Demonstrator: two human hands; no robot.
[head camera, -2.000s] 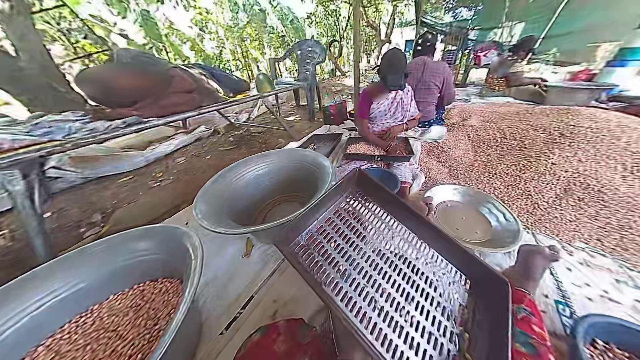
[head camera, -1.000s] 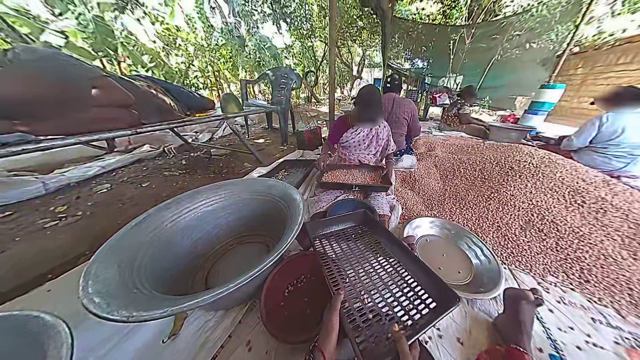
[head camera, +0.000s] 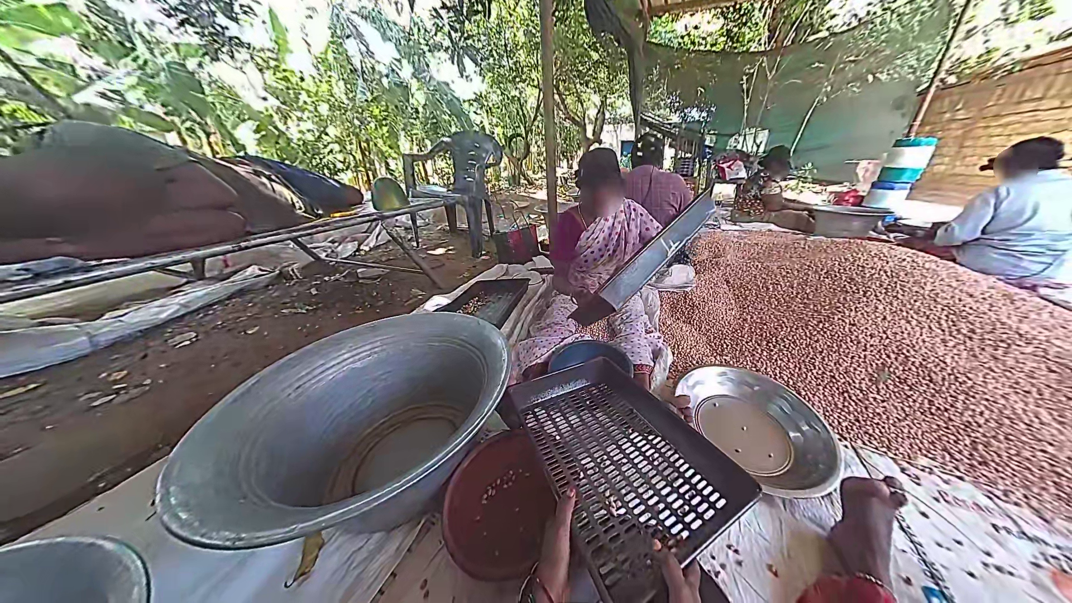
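Note:
A dark slotted rectangular tray (head camera: 624, 469) lies tilted in front of me, with a few small pieces near its lower end. My left hand (head camera: 559, 540) grips its left side, the fingers along the rim. At the lower right, my right hand (head camera: 674, 574) has its fingertips at the tray's near end, by the small pieces; whether it grips the edge is hard to tell. Beneath the tray's left side sits a red-brown round basin (head camera: 494, 519) holding a few nuts or seeds. To the right of the tray is a shallow metal pan (head camera: 749, 431) with a few pieces in it.
A large metal basin (head camera: 335, 419) stands at left, another (head camera: 71, 574) at the lower left corner. A person (head camera: 611, 226) opposite holds up a tray (head camera: 649, 264) by a blue bowl (head camera: 590, 356). Behind the pan spreads a big heap of nuts or seeds (head camera: 871, 352). My foot (head camera: 863, 519) rests at right.
The person opposite has raised a tray that lay level a second ago. My hands have come into view on the slotted tray since the oldest frame. The view has swung noticeably.

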